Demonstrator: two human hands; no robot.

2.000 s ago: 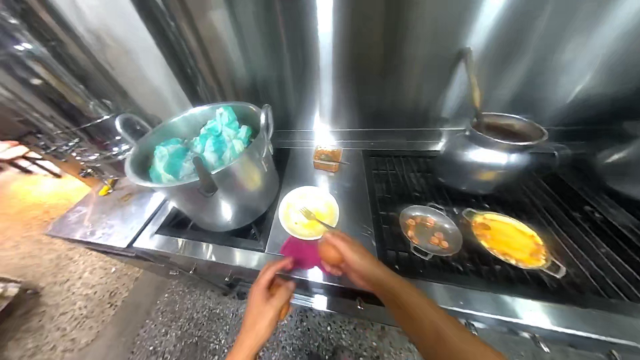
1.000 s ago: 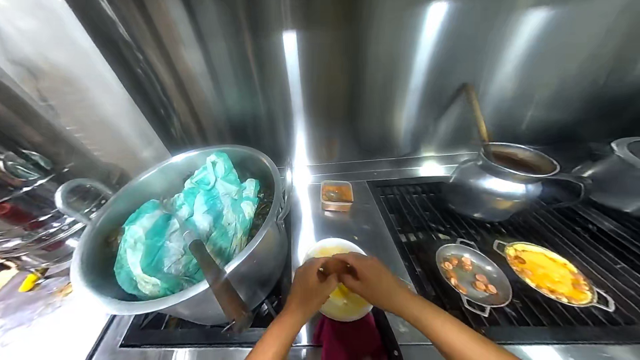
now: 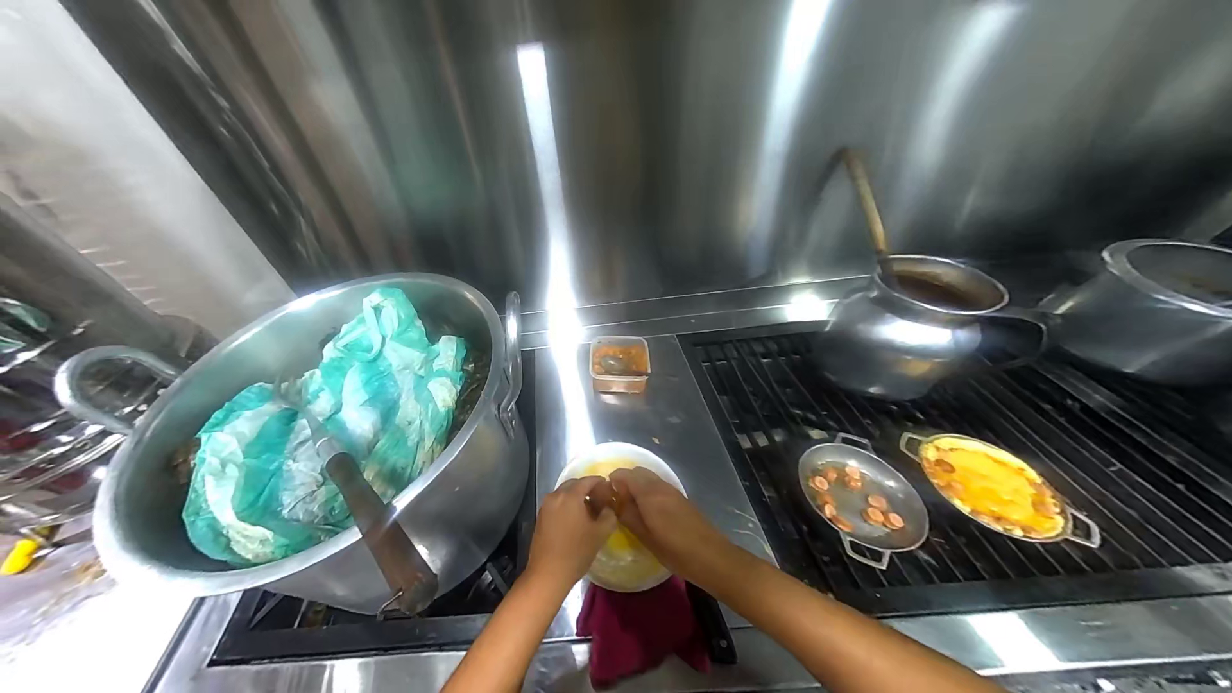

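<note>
My left hand (image 3: pixel 570 527) and my right hand (image 3: pixel 664 515) meet over a white bowl (image 3: pixel 630 579) of yellow egg. Between their fingers is a brown egg (image 3: pixel 608 493), mostly covered by the hands; whether its shell is parted is hard to see. Under the bowl's near edge lies a dark red cloth (image 3: pixel 640 635), beside a black handle (image 3: pixel 717 630). To the right, a small two-handled pan (image 3: pixel 866 496) holds sausage slices, and a second pan (image 3: pixel 996 489) holds yellow egg with sausage slices.
A large metal pot (image 3: pixel 462 520) at left holds green plastic bags (image 3: pixel 385 385) and a wooden-handled utensil (image 3: pixel 371 520). Behind the bowl sits a plastic tub of red sauce (image 3: pixel 620 364). A metal pitcher (image 3: pixel 895 337) and another pot (image 3: pixel 1145 318) stand on the black grill (image 3: pixel 770 395).
Two seconds ago my hands were apart, the right at the bowl with a utensil and an egg; now both are together over the bowl. The view has moved closer.
</note>
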